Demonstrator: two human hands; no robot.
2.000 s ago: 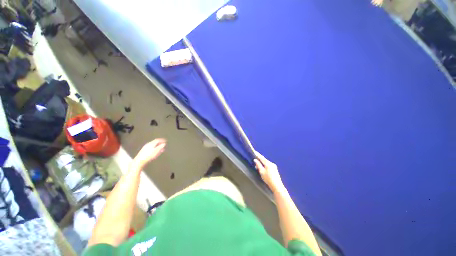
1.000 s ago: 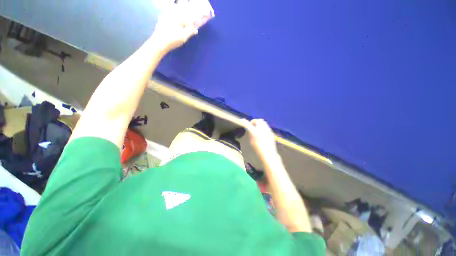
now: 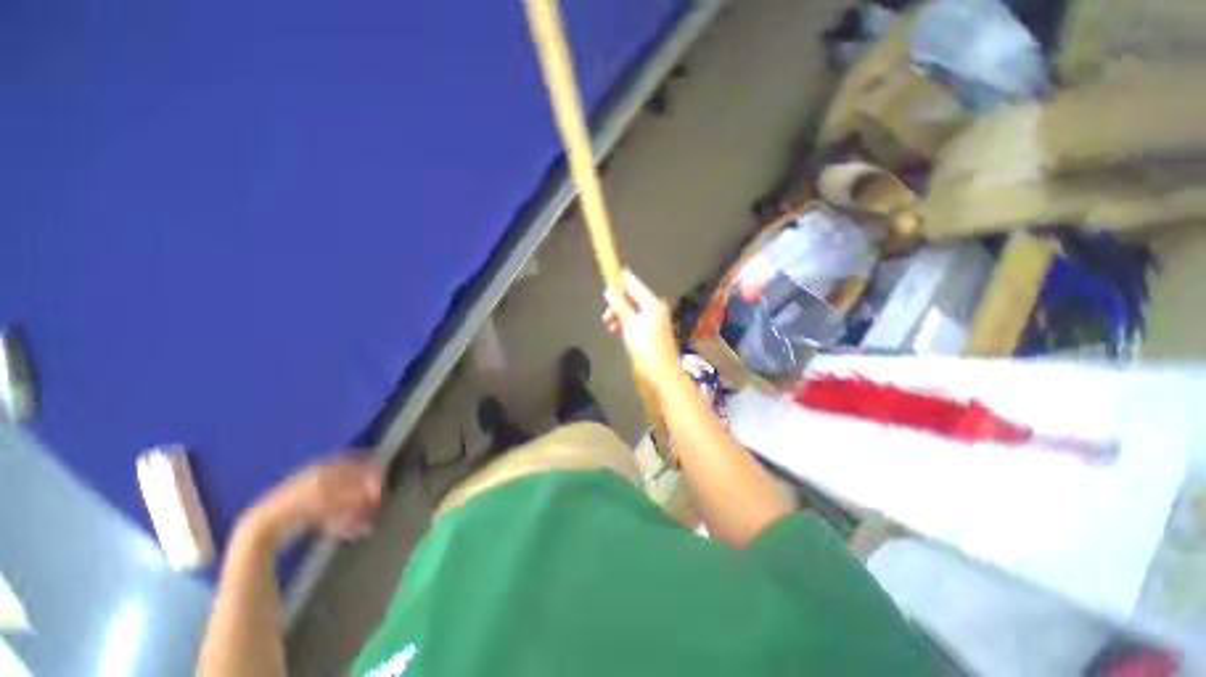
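Blue fabric (image 3: 265, 225) covers much of the table, its slightly ragged edge along the near table edge. My right hand (image 3: 639, 315) is shut on a long tan stick (image 3: 577, 139) near its lower part. The stick slants up across the table edge and leaves the picture at the top. My left hand (image 3: 318, 500) is blurred, at the near table edge by the fabric, with nothing visible in it and its fingers loosely apart. A pale block (image 3: 175, 508) lies at the fabric end. A silver-grey object (image 3: 16, 376) is cut off at the left rim.
Bare grey tabletop (image 3: 99, 562) shows at lower left. Dark scraps lie on the floor (image 3: 714, 139) beside the table. To the right are a cluttered open bag (image 3: 787, 298), cardboard (image 3: 1124, 146) and a white surface (image 3: 1005, 509) with a red strip (image 3: 913, 407) on it.
The view has turned, so the table now lies to the left. My left hand has come off the block area to the table edge. The stick has swung from along the edge to slanting across it.
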